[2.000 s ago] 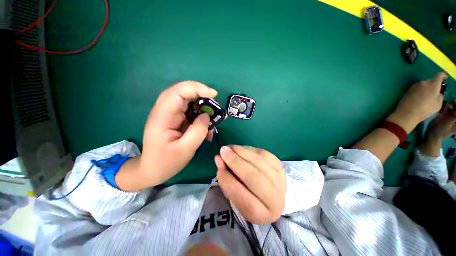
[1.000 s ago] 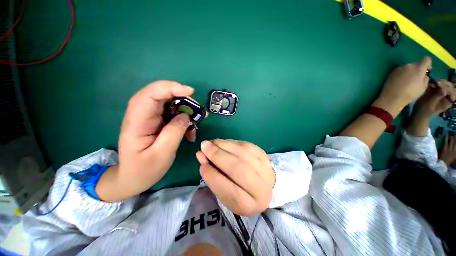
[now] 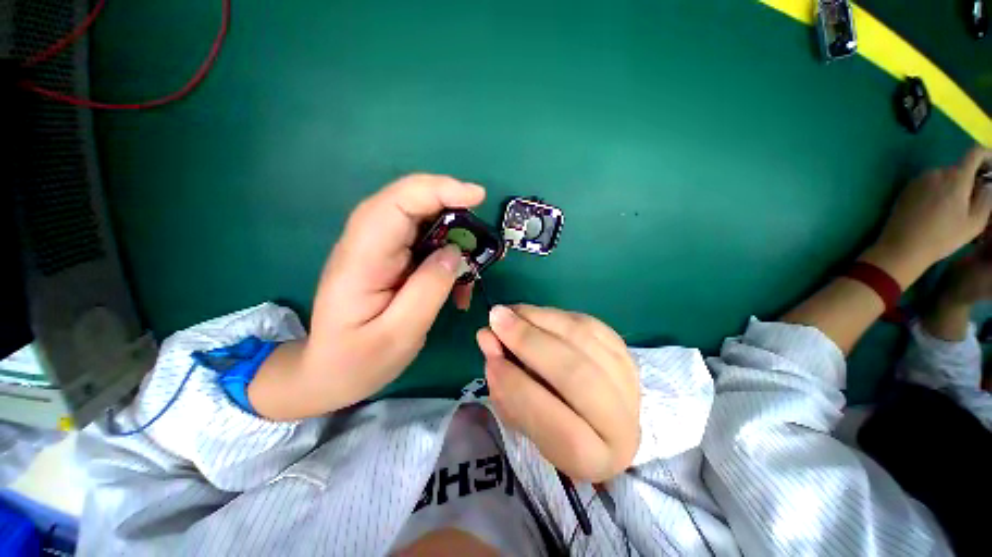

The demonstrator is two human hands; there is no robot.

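Note:
My left hand [image 3: 381,283] grips a dark rounded-square watch half [image 3: 479,233] with a green-yellow disc inside; the thumb lies on its lower edge. A second watch half, the housing [image 3: 533,226], lies on the green mat just right of it, silver-rimmed, with small inner parts and a greyish disc. Whether a flex joins the two cannot be told. My right hand [image 3: 560,386] pinches slim dark tweezers [image 3: 486,292], mostly hidden by the fingers; the tip is at the lower right edge of the held half.
A red wire [image 3: 163,103] loops on the mat at upper left, beside a grey vented box [image 3: 96,272]. Two watch units, one silver-rimmed [image 3: 837,29] and one dark [image 3: 914,103], lie by the yellow line [image 3: 879,54]. A neighbour's arm with a red strap [image 3: 873,285] is at right.
The camera view has shifted back and forth. The dark tweezers tip shows again between my right fingers and the held half. My left hand keeps its hold.

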